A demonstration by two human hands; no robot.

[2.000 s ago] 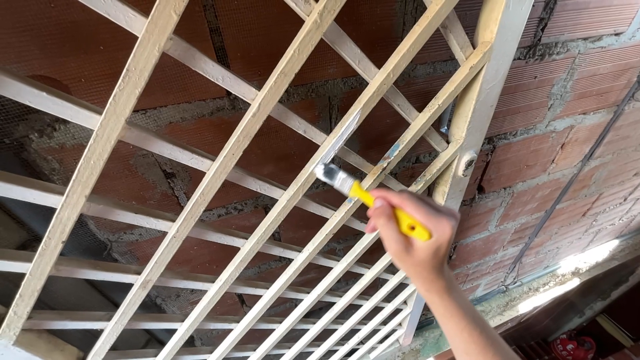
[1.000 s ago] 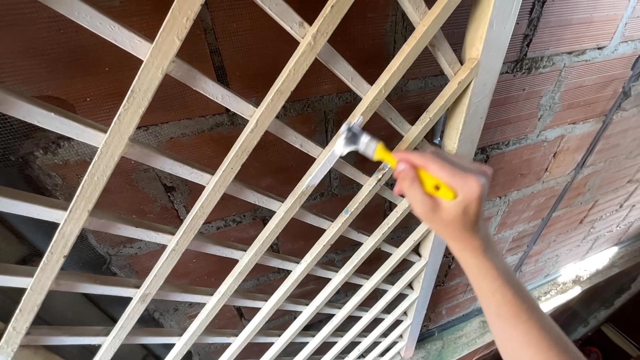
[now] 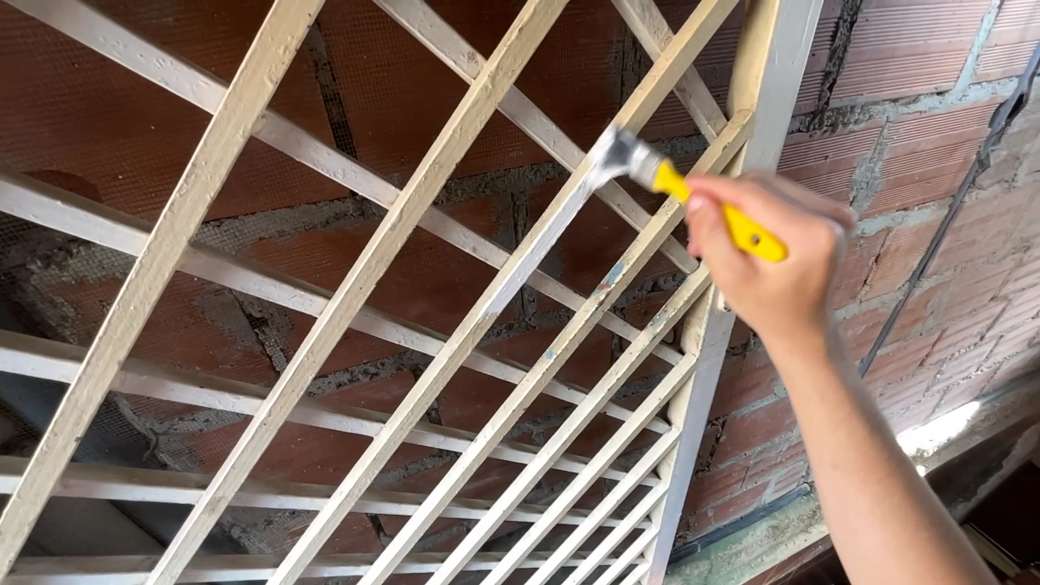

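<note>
My right hand (image 3: 768, 244) grips the yellow handle of a paintbrush (image 3: 751, 234), thumb and fingers around it. The brush has a metal ferrule, and its bristles, wet with white paint, press on a slat (image 3: 443, 366) of a cream wooden lattice. A bright white stretch of paint (image 3: 536, 244) runs down the slat from the bristles. Blue-grey patches show on the neighbouring slat (image 3: 520, 390) to the right. My left hand is not in view.
The lattice's wooden frame post (image 3: 772, 97) stands just left of my wrist. Behind the lattice is a wall of red hollow bricks (image 3: 902, 49) with grey mortar. A dark cable (image 3: 934, 244) runs down the wall at the right. Mesh (image 3: 89, 276) shows behind the slats at left.
My right hand has moved the brush up and to the right along the same slat. The bright white stretch on it now reaches further than one second ago.
</note>
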